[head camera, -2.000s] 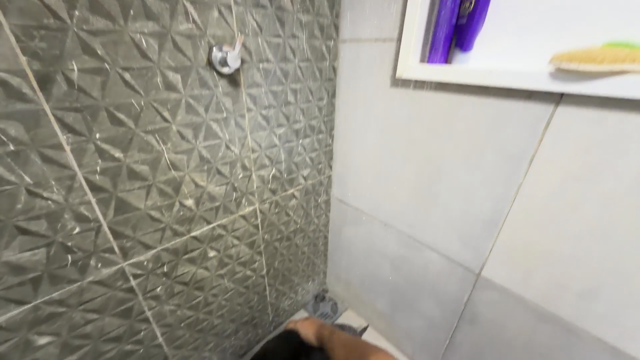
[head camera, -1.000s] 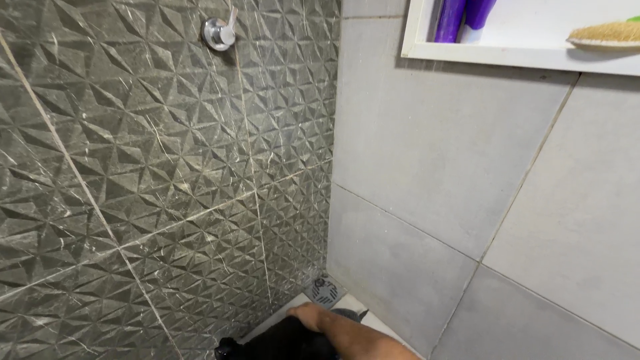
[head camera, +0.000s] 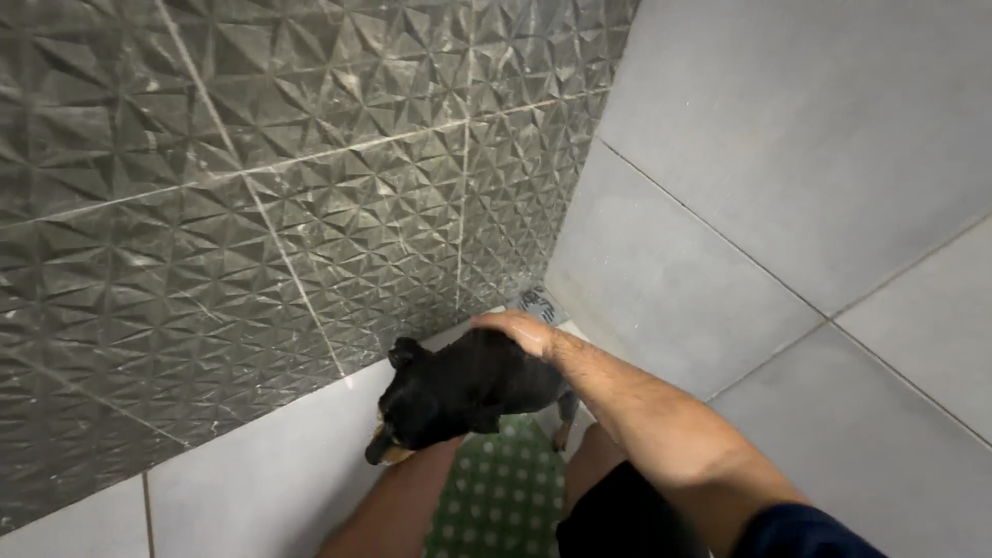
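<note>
A small black dog (head camera: 473, 380) with tan on its muzzle stands near the textured wall, its head toward the lower left. My right hand (head camera: 515, 327) lies across its back near the rear, palm down and fingers extended toward the wall. A bare limb (head camera: 395, 504), which looks like my left forearm, reaches from the bottom edge to beneath the dog's head and chest. The dog's body hides its far end, so my left hand cannot be seen. One hind leg (head camera: 564, 422) of the dog shows under my right forearm.
A drain cover (head camera: 539, 304) sits in the floor corner. Dark, faceted tiles (head camera: 310, 194) line the left wall, smooth grey tiles (head camera: 736, 232) the right. Below the dog is a green dotted surface (head camera: 496, 496). My leg in black shorts (head camera: 620, 519) is at the bottom.
The view has tilted down, so the wall valve and the niche with purple bottles and a brush are out of sight. The dog's head and the bare limb under it now show.
</note>
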